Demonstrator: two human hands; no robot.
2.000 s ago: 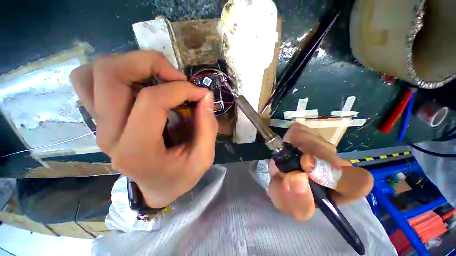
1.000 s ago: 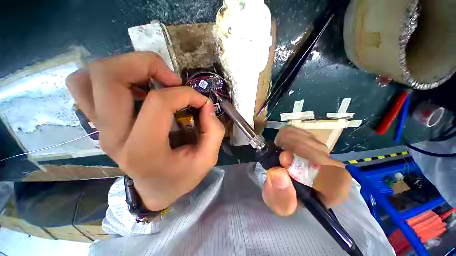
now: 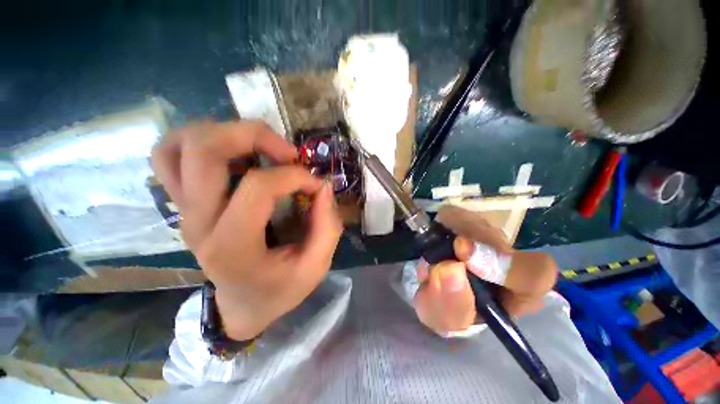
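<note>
The round circuit board (image 3: 325, 150), dark with a small white square mark, sits in the brown block (image 3: 313, 92) between two whitish strips. My right hand (image 3: 481, 276) holds the soldering iron (image 3: 395, 189) like a pen, its tip at the board's right side. My left hand (image 3: 256, 213) is at the board's left side, thumb and finger pinched near its lower edge. A thin solder wire (image 3: 103, 237) runs from this hand leftward. What sits between the fingertips is too small and blurred to make out. The palm side is partly hidden.
A white work board (image 3: 95, 185) lies at left. Dark tweezers (image 3: 450, 118) lie right of the fixture. A cream cylinder with silvery metal (image 3: 553, 71) stands at upper right, red (image 3: 600, 185) and blue (image 3: 620, 193) sticks below it. A taped wooden piece (image 3: 493, 213) lies near my right hand.
The view has shifted, so the fixture shows lower. The iron still has its tip by the board, and my left hand stays beside it. A red glint now shows on the board's left side.
</note>
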